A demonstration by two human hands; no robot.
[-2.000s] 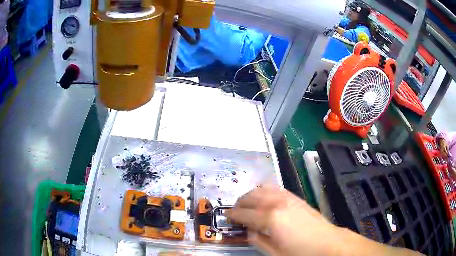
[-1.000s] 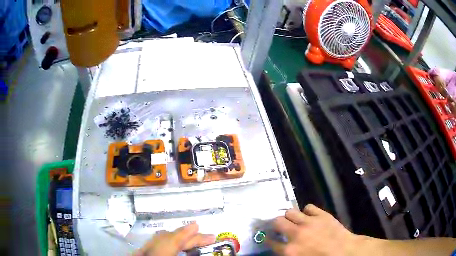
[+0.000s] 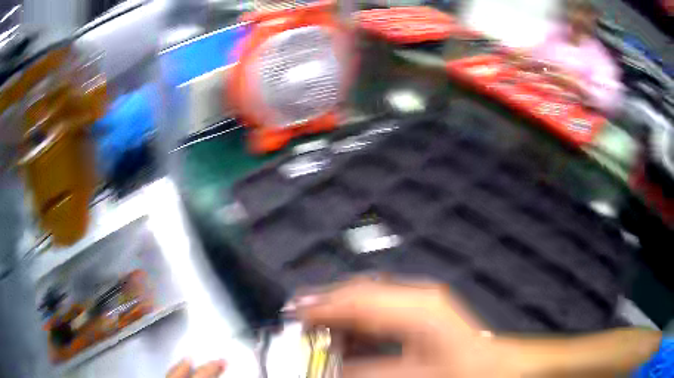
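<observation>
The picture is strongly blurred. My right hand (image 3: 395, 317) reaches in from the right at the lower middle. Its fingers are at the top edge of a half-built unit (image 3: 314, 354), white with a yellow part, cut off by the bottom edge; the hand appears to grip it. Only fingertips of my left hand (image 3: 196, 368) show at the bottom edge, left of the unit; what they hold is hidden. The black foam tray (image 3: 480, 258) lies beyond my right hand. A small white part (image 3: 372, 238) lies in one of its pockets.
The orange fixtures (image 3: 96, 317) stand on the grey press plate (image 3: 122, 255) at left, under the gold-brown press head (image 3: 60, 192). An orange fan (image 3: 295, 74) stands behind the tray. Orange-red trays (image 3: 532, 100) and a person in pink (image 3: 580, 66) are at upper right.
The view has swung right, so the press is now at the left and the tray is central. The right hand has moved from the press front to the unit beside the tray.
</observation>
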